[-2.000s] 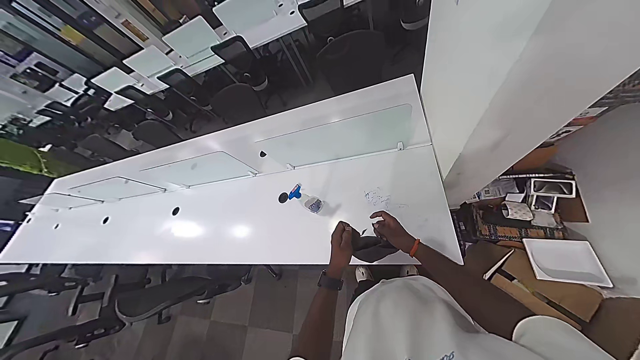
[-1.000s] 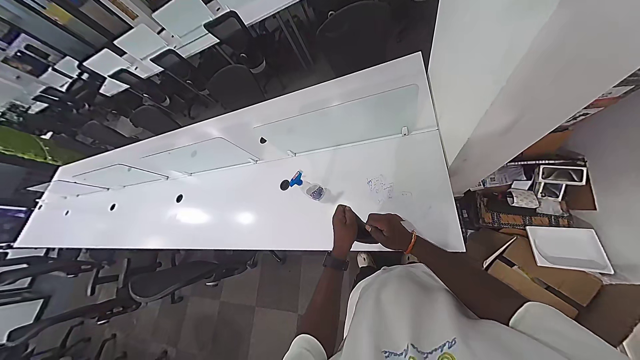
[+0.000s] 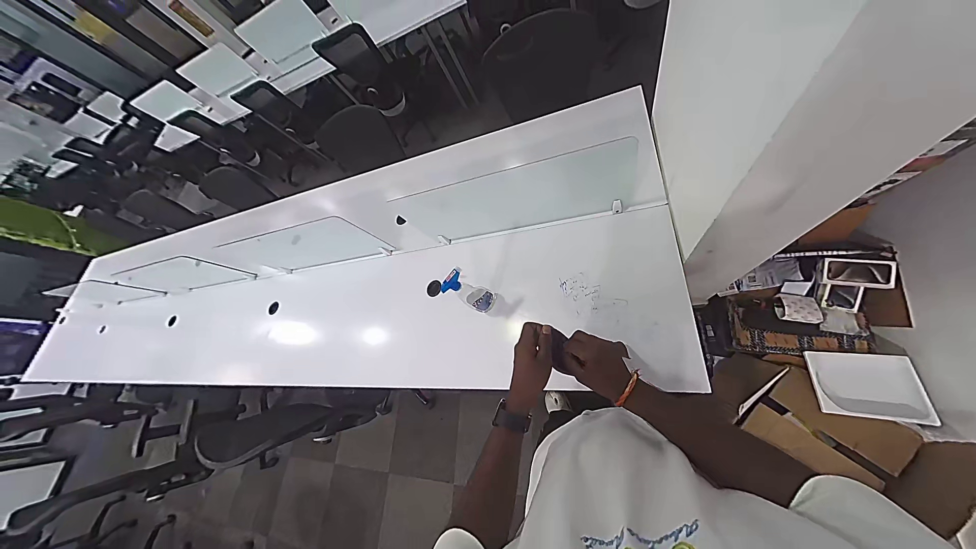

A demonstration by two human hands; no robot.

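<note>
My left hand (image 3: 532,352) and my right hand (image 3: 597,361) are close together at the near edge of a long white table (image 3: 427,343). Between them both grip a dark, soft-looking item (image 3: 560,351), perhaps a cloth; its shape is largely hidden by the fingers. Beyond my left hand, a clear spray bottle (image 3: 480,299) with a blue trigger head (image 3: 451,280) lies or leans on the tabletop; which of these I cannot tell. Dark scribbled marks (image 3: 583,291) show on the white surface beyond my right hand.
Upright glass dividers (image 3: 534,191) run along the table's middle. A white pillar (image 3: 709,137) rises at its right end. Cardboard boxes (image 3: 854,427) and a white tray (image 3: 873,387) lie to the right. Office chairs (image 3: 259,427) stand along the near side at the left.
Two seconds ago the dark item showed more fully, hanging between my hands; now it is bunched and mostly covered by my fingers, with my hands closer together.
</note>
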